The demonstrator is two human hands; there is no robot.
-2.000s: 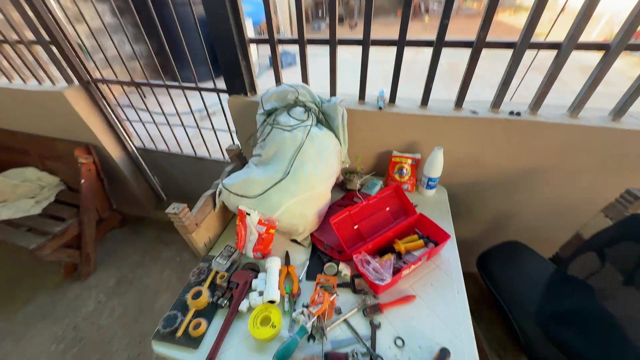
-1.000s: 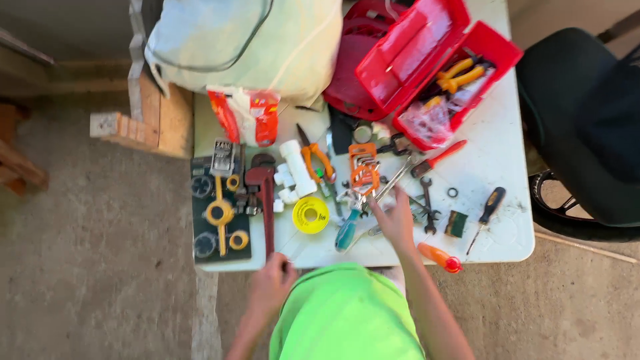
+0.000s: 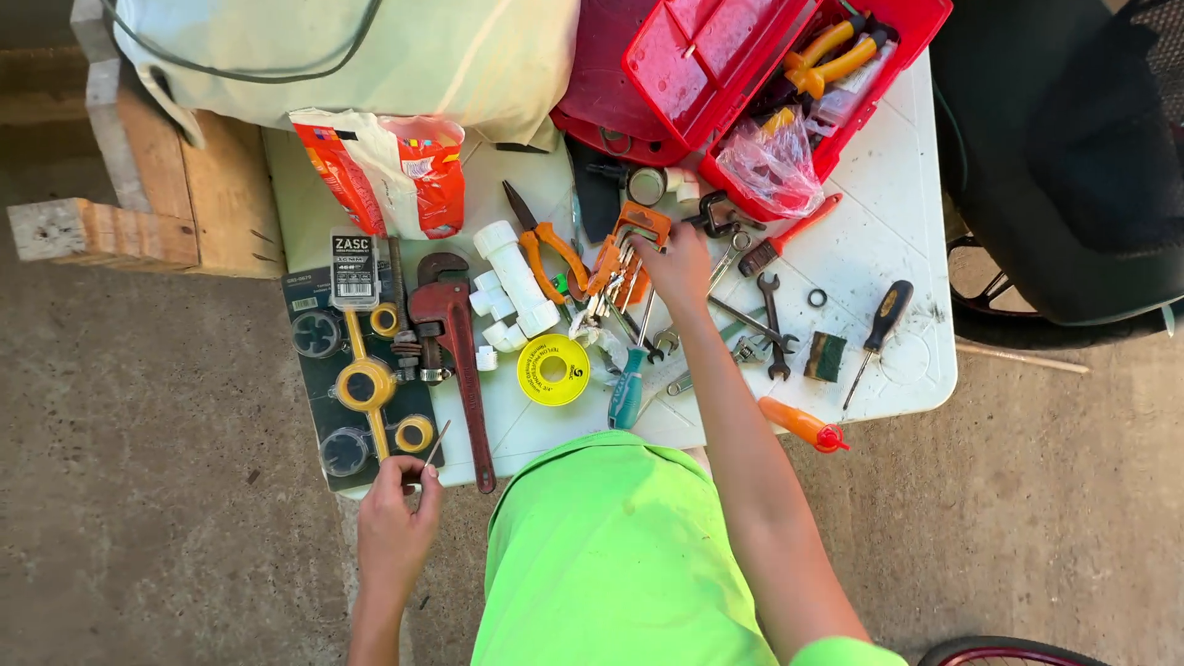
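My left hand [image 3: 400, 518], at the table's front left edge, pinches a thin metal rod [image 3: 438, 442] between thumb and fingers. My right hand [image 3: 673, 268] reaches over the tools, its fingers on a set of hex keys [image 3: 633, 242] in an orange holder; whether they grip a key cannot be told. Beneath and beside that hand lie a teal-handled screwdriver [image 3: 627, 390], combination wrenches and an adjustable wrench [image 3: 751, 350]. Long-nose pliers with orange handles [image 3: 546, 242], white plastic pipe fittings [image 3: 514, 277], a yellow roll of thread seal tape [image 3: 553, 369] and a red pipe wrench [image 3: 460, 356] lie to the left.
A red toolbox [image 3: 869, 111] stands at the back right beside a paint brush [image 3: 791, 233]. A large pale sack [image 3: 370, 55] and an orange-white packet [image 3: 384, 176] are at the back left. A screwdriver [image 3: 879, 333] and an orange tube [image 3: 797, 423] lie near the right front, by a black chair [image 3: 1064, 166].
The view has tilted down onto the table since the earliest frame. Since one second ago, my left hand has moved left, away from the pipe wrench handle; my right hand has moved up to the hex keys.
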